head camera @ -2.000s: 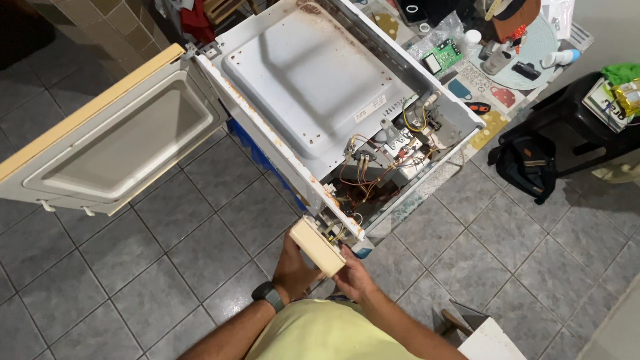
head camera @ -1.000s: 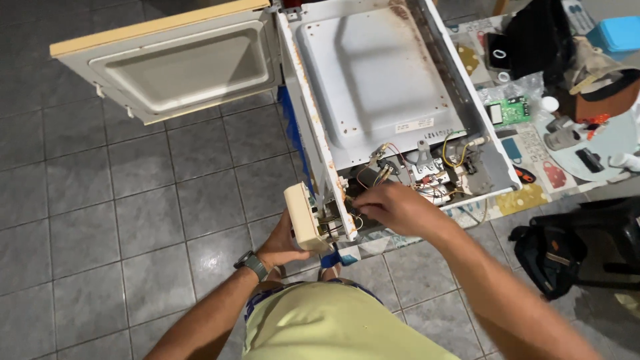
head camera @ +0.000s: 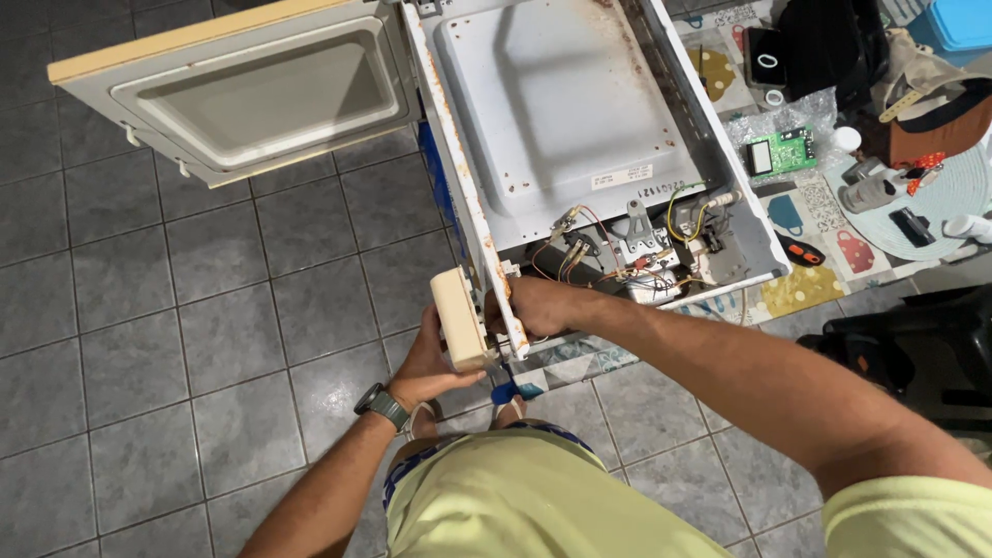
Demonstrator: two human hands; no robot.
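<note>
A microwave oven (head camera: 573, 116) with its cover off lies on a table, its door (head camera: 263, 93) swung out to the left. My left hand (head camera: 430, 360) holds the cream control panel (head camera: 459, 319) from below and the left, at the oven's front edge. My right hand (head camera: 535, 306) reaches into the component bay behind the rusty front frame (head camera: 473, 186); its fingertips are hidden, so I cannot tell what they touch. Wires (head camera: 601, 225) and a metal bracket with a motor-like part (head camera: 647, 248) lie to the right of that hand.
On the patterned tablecloth (head camera: 783, 291) at right are a green circuit board (head camera: 792, 153) on bubble wrap, a phone (head camera: 765, 58), an orange-and-black tool (head camera: 800, 249), a cap (head camera: 938, 116), small bottles and a blue container (head camera: 957, 31). A black chair (head camera: 922, 333) stands at lower right.
My right hand has left the control panel, which both hands held at first, and moved into the oven's component bay. Since one second ago it sits lower and closer to the front frame. The view has shifted.
</note>
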